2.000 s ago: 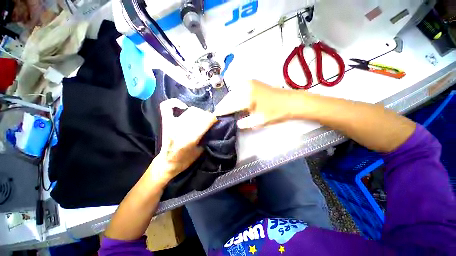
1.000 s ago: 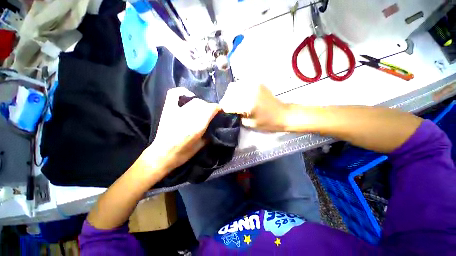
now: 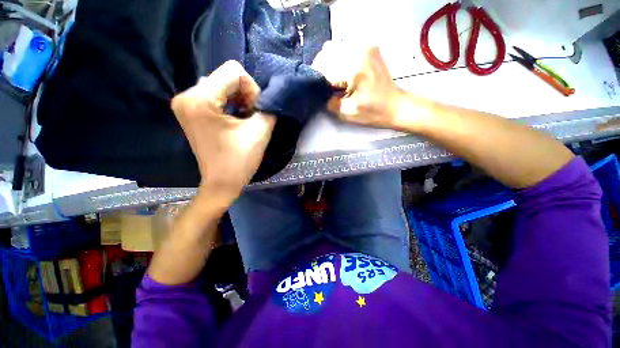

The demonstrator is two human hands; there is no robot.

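The black fabric [image 3: 115, 102] is spread on the white table at the left and reaches its front edge. A dark grey-blue layer [image 3: 272, 44] lies on it below the machine's presser foot area [image 3: 296, 3], which is cut off by the top edge. My left hand [image 3: 228, 126] is closed on the fabric, knuckles up. My right hand [image 3: 364, 88] pinches the other end with thumb and fingers. A dark folded part [image 3: 292, 95] is stretched between them, a little blurred. The fingertips of my left hand are partly hidden.
Red-handled scissors [image 3: 484, 41] and thread snips [image 3: 542, 70] lie at the right. A ruled strip [image 3: 353, 158] runs along the table's front edge. Blue crates stand on the floor at the right [image 3: 445, 234] and left [image 3: 41, 326]. A blue-and-white item [image 3: 27, 58] is at the far left.
The view has tipped down, so the machine has mostly left the picture. My hands have moved slightly apart, and the fabric between them is now stretched out instead of bunched.
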